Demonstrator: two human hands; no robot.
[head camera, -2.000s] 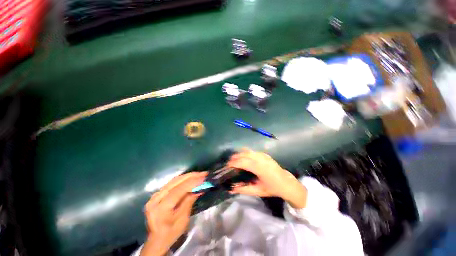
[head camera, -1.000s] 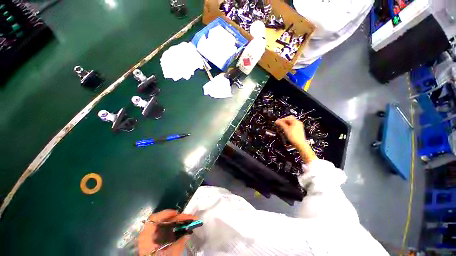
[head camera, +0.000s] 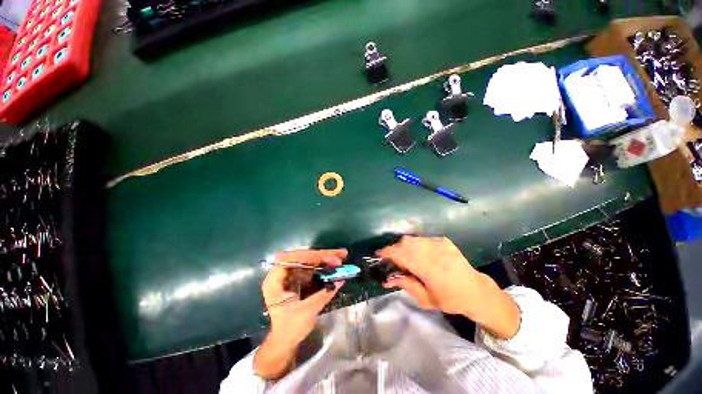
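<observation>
My left hand (head camera: 296, 296) is low in the middle of the head view. It holds a small teal part (head camera: 339, 272) with a dark binder clip (head camera: 302, 282) on it, its silver wire handles sticking out to the left. My right hand (head camera: 435, 275) is just right of the teal part. Its fingers are closed on a dark clip (head camera: 379, 269) with a thin silver wire handle, mostly hidden by the fingers. A small gap shows between this clip and the teal part.
Bulldog clips (head camera: 396, 131), a yellow ring (head camera: 330, 184) and a blue pen (head camera: 430, 185) lie on the green bench. A clip-filled black tray (head camera: 88, 246) is left, red trays (head camera: 77, 54) far left. The clip bin (head camera: 663, 308), blue box (head camera: 643, 108) and cardboard box (head camera: 677, 183) are right.
My right hand has come out of the clip bin with a clip and is now beside my left hand. The view has swung back left, showing the trays again. My left hand still holds the teal part.
</observation>
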